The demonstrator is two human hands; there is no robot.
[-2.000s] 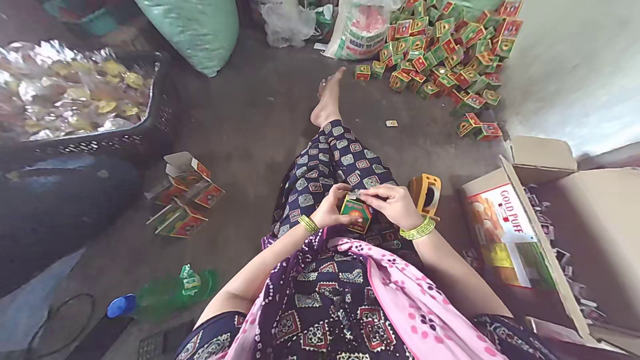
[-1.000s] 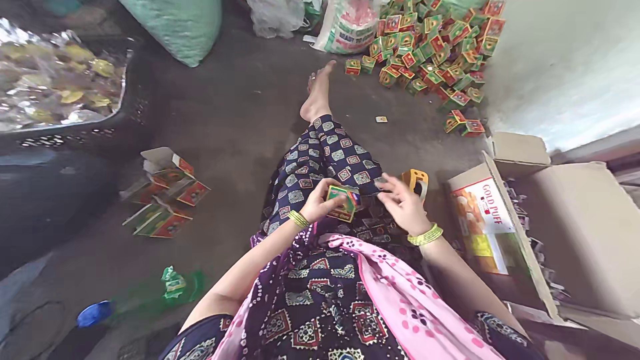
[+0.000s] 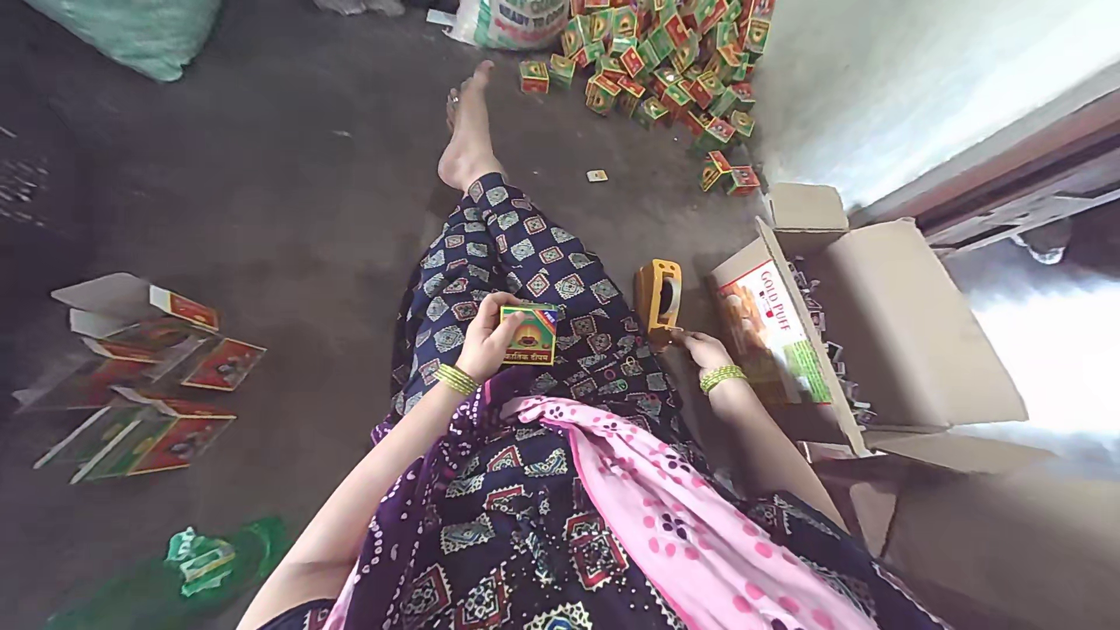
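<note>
My left hand [image 3: 492, 337] grips a small printed cardboard box [image 3: 530, 337], green and yellow with a red panel, above my lap. The thumb lies across its face. Off to the right, my right hand [image 3: 697, 346] is at the near end of a yellow tape dispenser [image 3: 658, 297] that stands on the floor beside my leg. Its fingertips are close together at the dispenser's edge; whether tape is between them is too small to tell.
Open printed cartons [image 3: 210, 363] and a green plastic bottle [image 3: 201, 560] lie at left. A heap of small boxes [image 3: 665, 61] is at the top, near a printed sack [image 3: 512, 22]. An open cardboard box [image 3: 919, 324] stands at right, by the wall.
My right hand has moved from the small box out to the right, to the tape dispenser. My left hand still holds the box, its printed face now turned up.
</note>
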